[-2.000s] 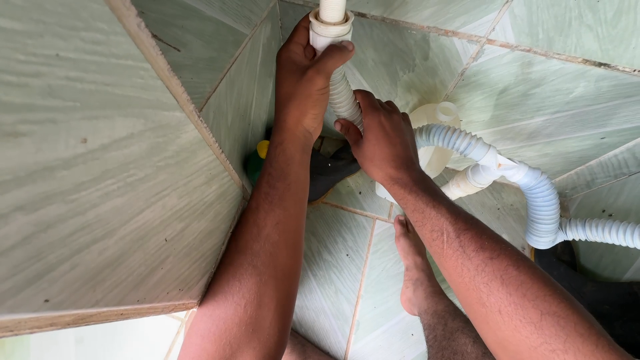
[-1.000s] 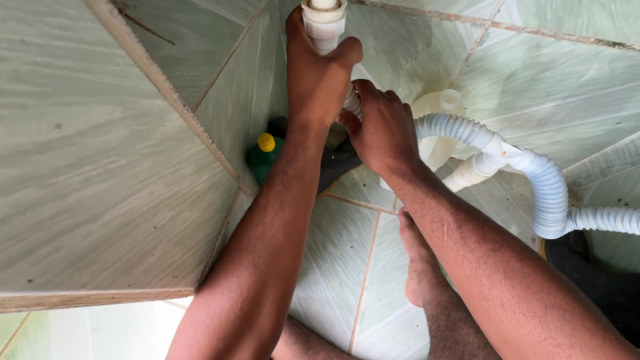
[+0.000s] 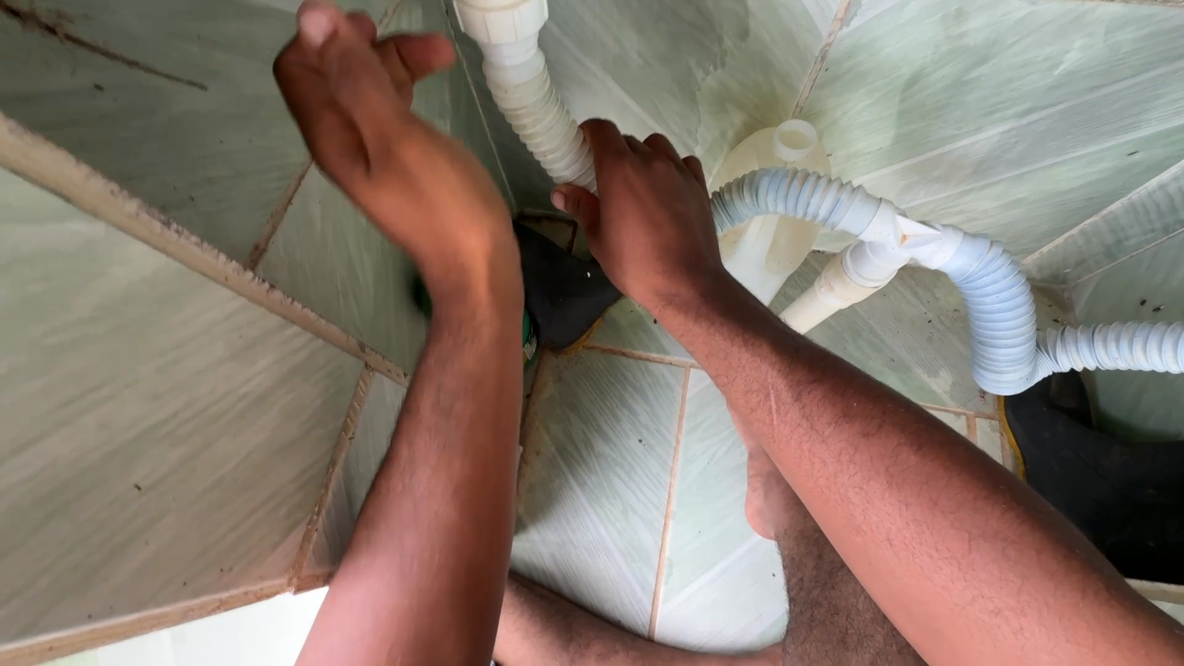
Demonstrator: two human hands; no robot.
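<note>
A white corrugated drain hose hangs from a white plastic pipe coupling at the top. My right hand grips this hose below the coupling, its fingers wrapped around it. To the left of the coupling, my left hand is raised off the hose with its fingers apart and nothing in it; it is slightly blurred. Right of my right hand, a bluish corrugated hose joins a white plastic branch fitting and curves off to the right edge. My right hand hides where the gripped hose leads.
Behind the hoses stands a translucent plastic container. A dark object lies on the floor tiles near the corner, a green item partly hidden beside it. Another black object is at the right. A tiled ledge runs along the left.
My left hand has let go of the hose and coupling and moved to the left. My right hand stays on the hose. The view has shifted somewhat closer.
</note>
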